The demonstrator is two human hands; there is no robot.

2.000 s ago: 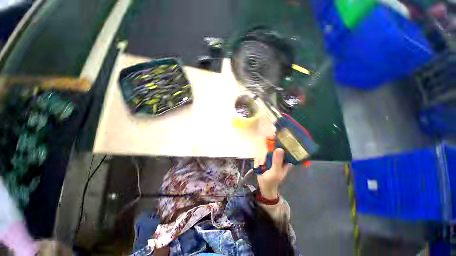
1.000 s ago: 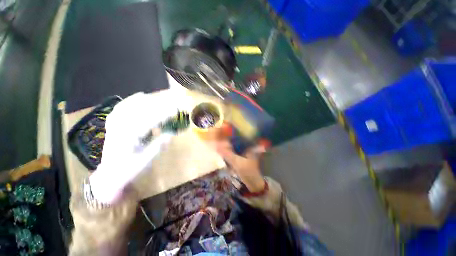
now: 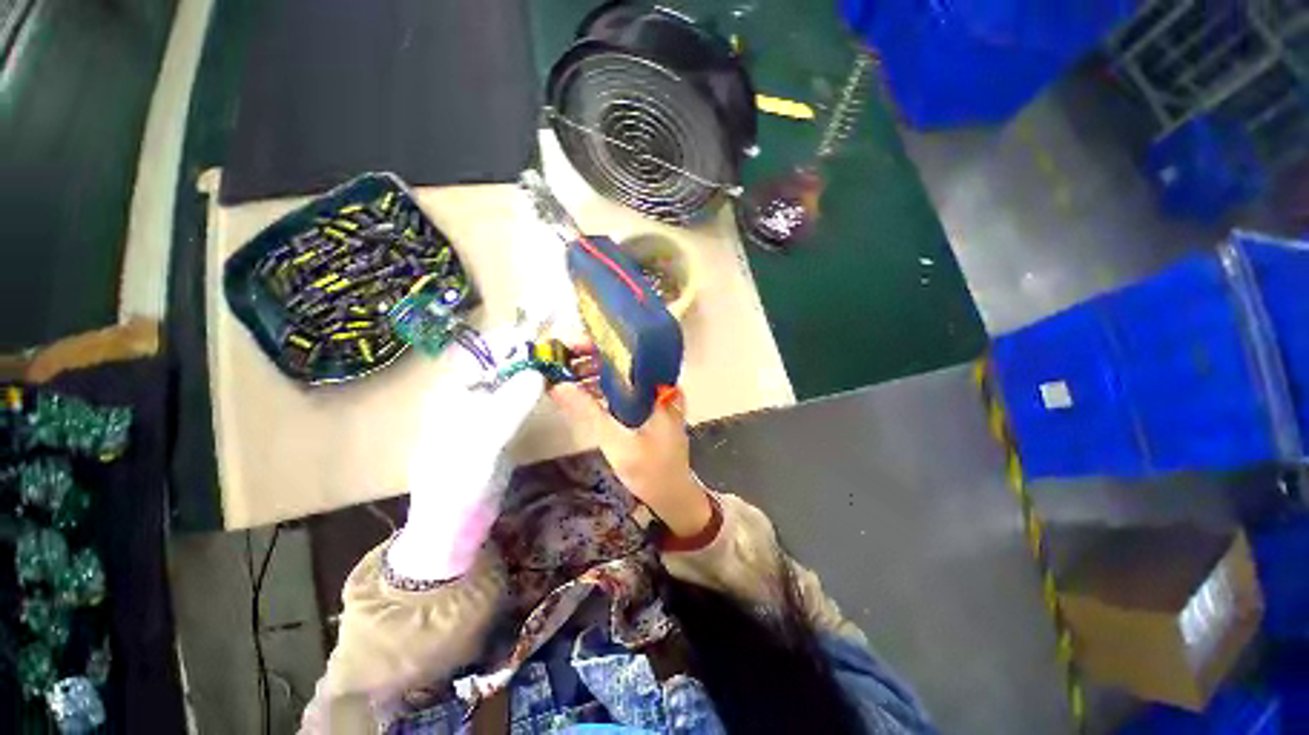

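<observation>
My left hand [image 3: 467, 431], in a white glove, holds a green circuit board [image 3: 513, 368] above the tan board. A small second green board [image 3: 422, 319] hangs on wires over the right edge of the parts tray. My bare right hand [image 3: 646, 457] holds the blue soldering gun [image 3: 632, 323], its metal nose pointing up and left. A dark capacitor with a yellow band [image 3: 550, 359] is at the circuit board's right end, by my right fingertips; which hand bears it I cannot tell. The dark parts tray [image 3: 319, 376] holds heaped capacitors.
A yellow tub [image 3: 675, 273] is partly behind the gun. A round black fan [image 3: 639, 129] stands at the back. Right of it lie a yellow stick [image 3: 784, 108], a silver coil [image 3: 847, 108] and a dark reddish lump [image 3: 780, 216]. Finished-looking boards [image 3: 58, 560] lie at left; blue crates [image 3: 1134, 381] at right.
My left hand came into view and now holds the board beside my right hand. The gun's nose moved left, away from the fan. The camera view has turned and shifted.
</observation>
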